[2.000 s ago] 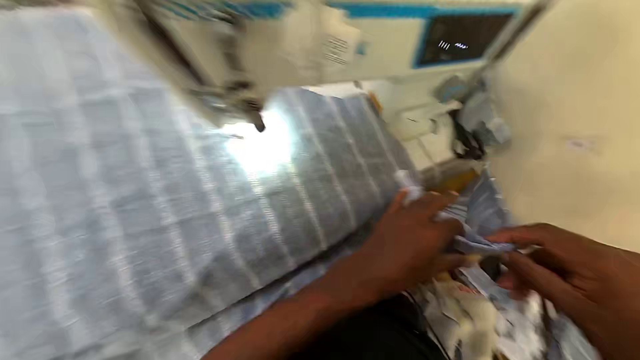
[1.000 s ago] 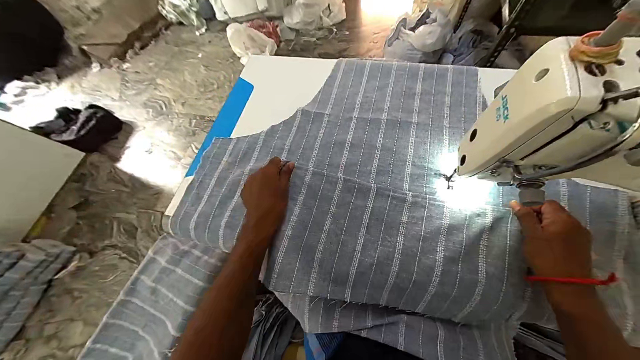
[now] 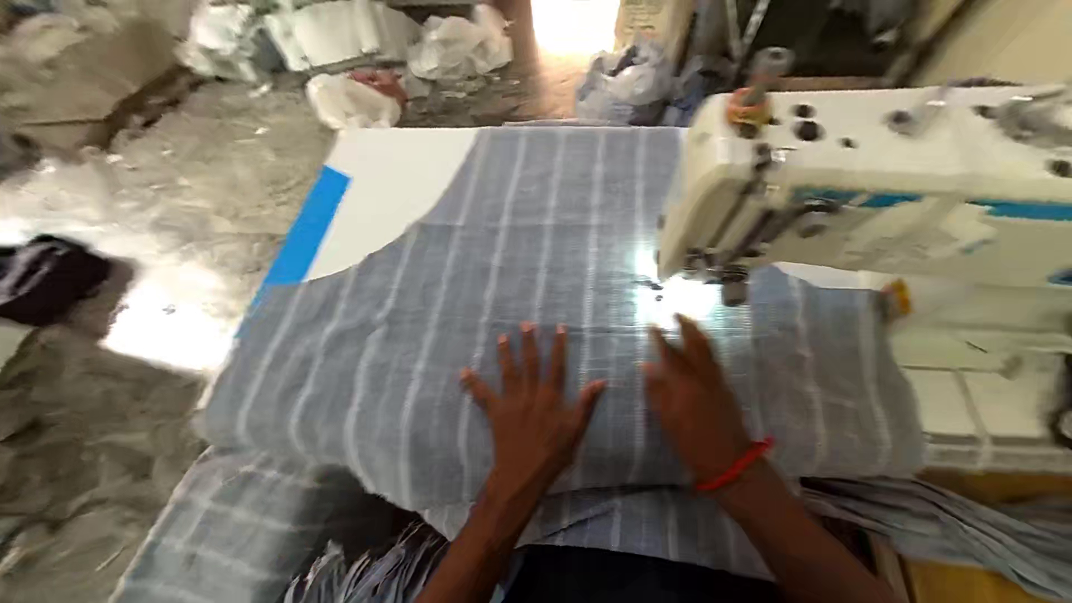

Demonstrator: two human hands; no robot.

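Note:
A grey-blue striped fabric (image 3: 435,335) covers most of the white sewing table (image 3: 402,176). My left hand (image 3: 536,419) rests flat on it with spread fingers, left of the needle area. Closer to the machine, my right hand (image 3: 695,394), with a red cord at the wrist, touches the fabric just below the lit spot; it is blurred and its fingers point toward the needle. Neither hand grips anything that I can see. The industrial sewing machine's head (image 3: 720,193) stands over the fabric at the right, its presser foot area beside the bright light.
Blue tape (image 3: 310,226) runs along the table's left edge. More striped fabric (image 3: 234,519) hangs at the lower left. A dark cloth (image 3: 50,276) lies on the floor, and white plastic bags (image 3: 356,100) sit beyond the table. Grey cloth strips (image 3: 938,519) are at the lower right.
My right hand has left the machine's needle-bar area and come down onto the fabric. My left hand has moved right across the cloth, nearer the right hand. Two seconds ago both hands held cloth beside the machine.

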